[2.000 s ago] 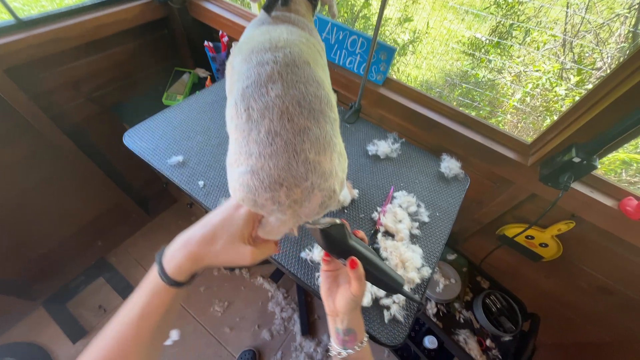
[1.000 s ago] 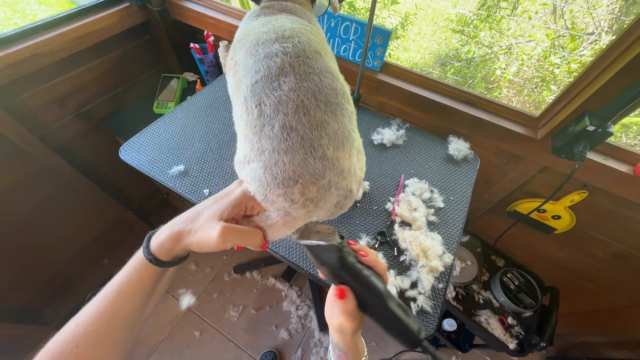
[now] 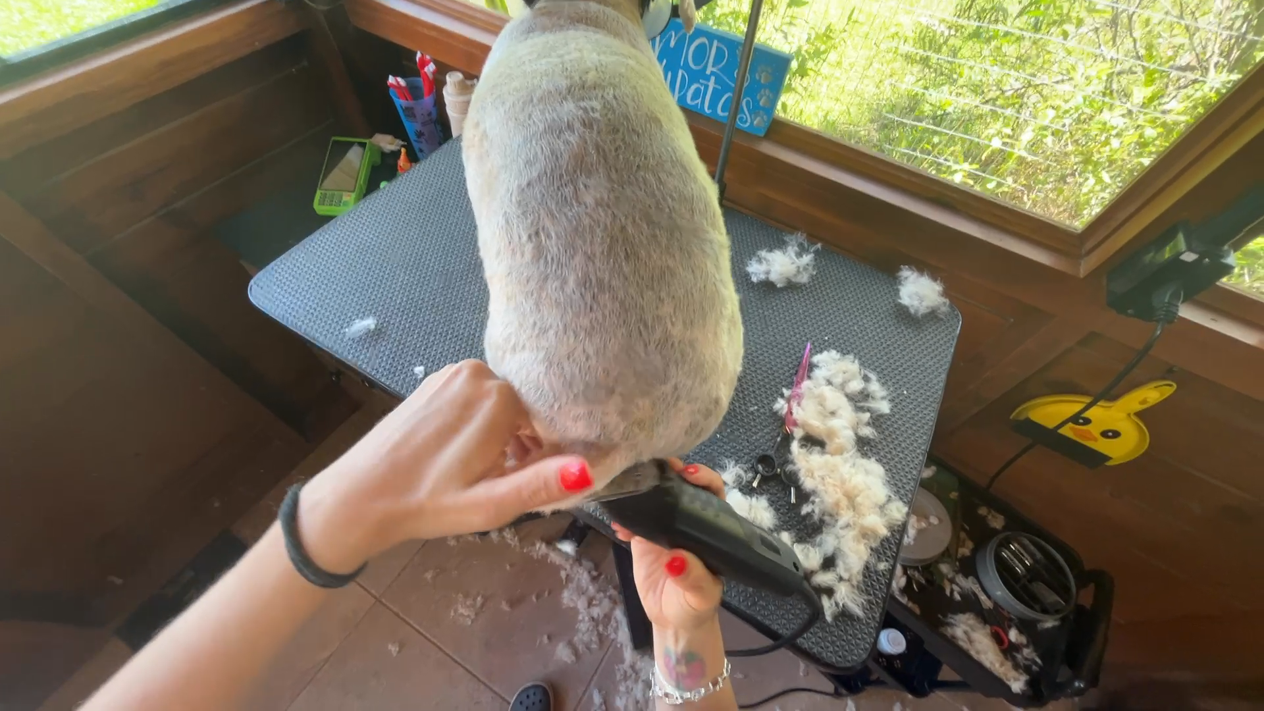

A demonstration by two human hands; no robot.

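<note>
A dog with a short-clipped pale coat (image 3: 602, 227) stands on a black textured grooming table (image 3: 385, 267), its rear toward me and its head out of view at the top. My left hand (image 3: 434, 464) grips skin or fur at the left side of its rump, thumb stretched toward the clipper. Held in my right hand (image 3: 681, 573) is a black corded electric clipper (image 3: 716, 533), its blade against the lower rump. What the blade touches is partly hidden. Right of the dog, pink-handled scissors (image 3: 798, 385) lie by a heap of cut fur (image 3: 849, 484).
Behind the dog rise a thin metal post (image 3: 739, 99) and a blue sign (image 3: 726, 79). A cart (image 3: 1076, 632) with a round tin (image 3: 1027, 576) stands lower right. A yellow dustpan (image 3: 1096, 425) hangs on the wall. Cut fur (image 3: 592, 592) lies on the tiled floor.
The clipper has stayed at the dog's rump, tilting somewhat and moving in under it. My left thumb now reaches farther across toward the blade. The view has shifted a little.
</note>
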